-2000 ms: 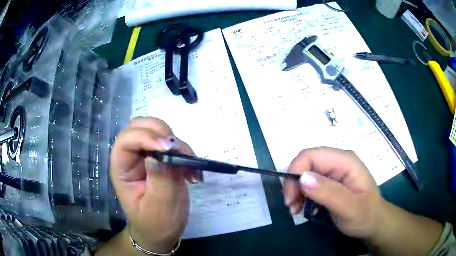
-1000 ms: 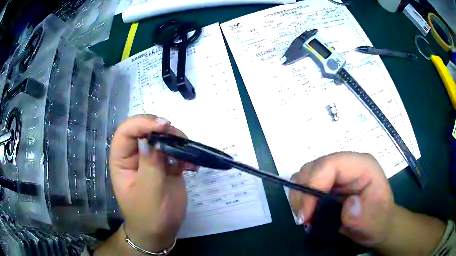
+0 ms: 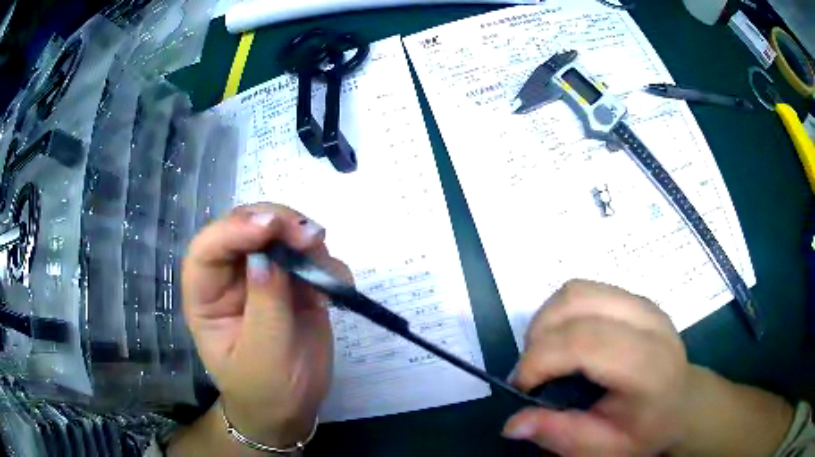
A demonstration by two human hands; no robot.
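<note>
A black ring-ended arm part is held between both hands above the papers, seen nearly edge-on and sloping down to the right. My left hand grips its upper left end between thumb and fingers. My right hand grips its lower right end, where a thicker black block shows partly behind the fingers. Some of the part is blurred and covered by the fingers. A pair of black sample arms lies on the left sheet, rings overlapping.
A digital caliper, a small silvery fitting and a dark pen lie at right, on or by the right sheet. Stacked plastic trays stand at left. A yellow-handled tool and tape roll are at the right edge.
The held part has tilted from nearly level to a steeper slope, its right end lower. My right hand has moved down and turned with it. My left hand has shifted slightly left.
</note>
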